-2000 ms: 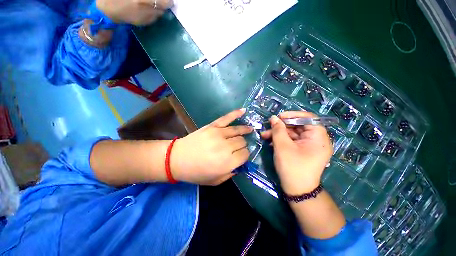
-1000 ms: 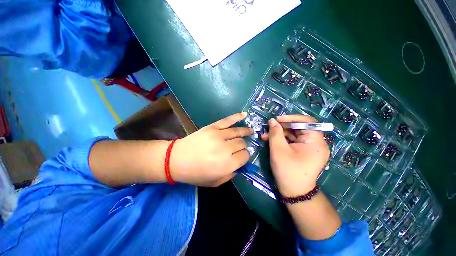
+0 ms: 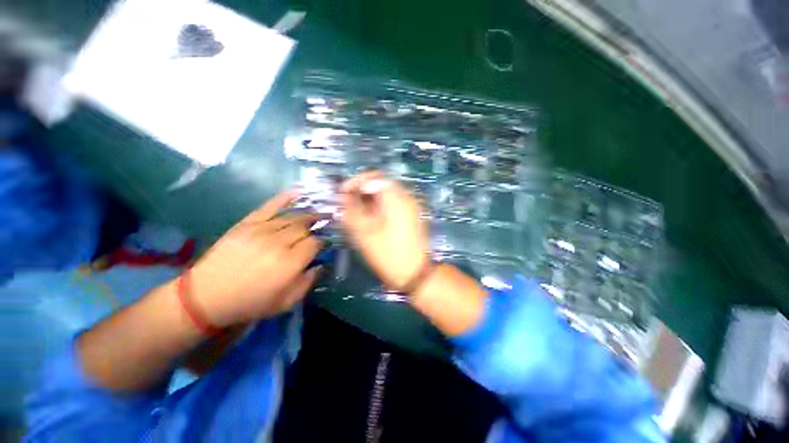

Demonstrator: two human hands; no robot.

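Note:
The frame is blurred. My left hand (image 3: 255, 264), with a red band at the wrist, has its fingertips at the left edge of a clear blister tray (image 3: 471, 238). A small blue thing (image 3: 325, 256) shows by its fingers; whether the hand holds it or a module is unclear. My right hand (image 3: 389, 227), with a dark bracelet, is over the tray close to my left fingertips. Its fingers are closed on the tweezers (image 3: 374, 185), of which only a pale smear shows. Dark modules (image 3: 424, 154) lie in the tray's pockets.
A second filled blister tray (image 3: 606, 251) lies to the right. White paper with a dark pile (image 3: 201, 41) is at upper left. A beige-brown sheet with white border (image 3: 670, 363) and a white box (image 3: 751, 359) are at lower right. A neighbour's blue sleeve (image 3: 52, 203) shows at left.
The view has swung right and turned, so tray, paper and hands appear further left and the white box and beige sheet have come in. My hands stay close together at the tray.

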